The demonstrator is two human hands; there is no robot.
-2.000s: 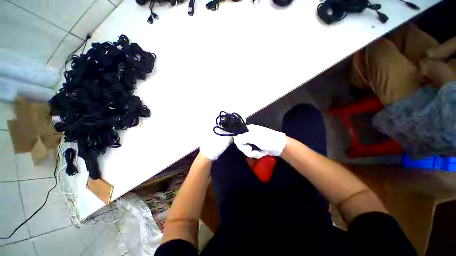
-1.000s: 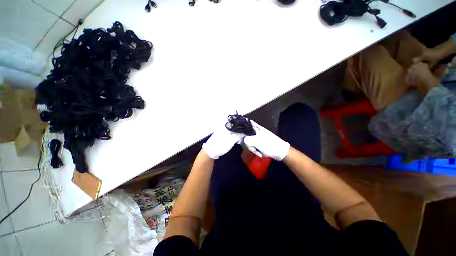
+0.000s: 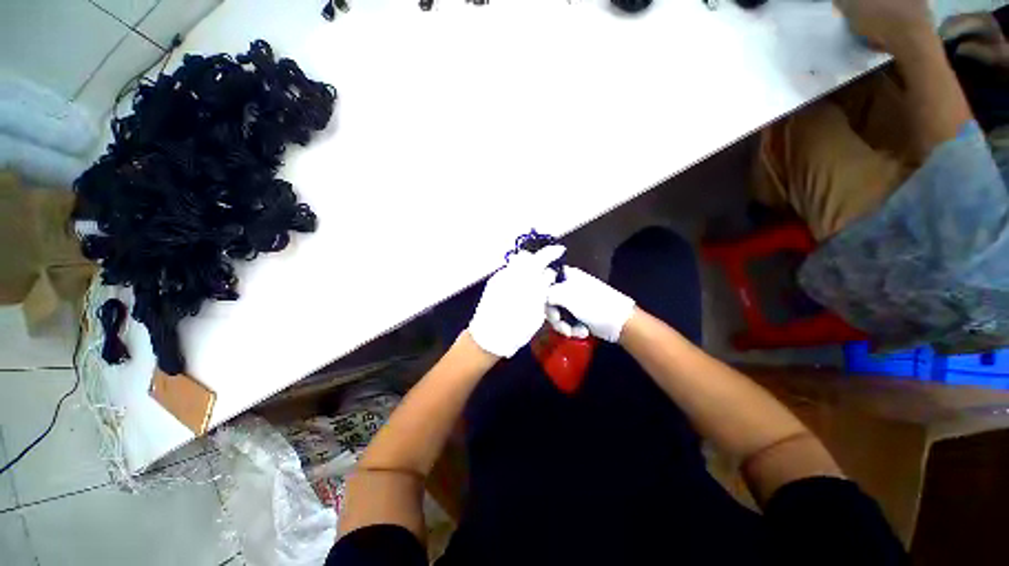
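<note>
A small black cable bundle [image 3: 536, 241] shows above my fingers at the table's front edge, its lower part hidden by my gloves. My left hand [image 3: 513, 305], in a white glove, is closed over the bundle from the left. My right hand [image 3: 592, 302], also in a white glove, holds it from the right with curled fingers. The hands touch each other. A dense pile of black cable bundles [image 3: 199, 177] lies on the white table at the left. A single black bundle [image 3: 113, 331] lies beside the pile.
The white table [image 3: 465, 133] runs diagonally. A tan block [image 3: 183, 400] lies at its corner, with pale strands [image 3: 105, 431] hanging nearby. A seated person [image 3: 902, 221] on a red stool [image 3: 752, 287] reaches over the table at the right. A plastic bag [image 3: 266, 486] is below.
My left hand has moved up over the bundle and covers more of it. The other person's arm has reached onto the table, and the cable coil there is gone from its place.
</note>
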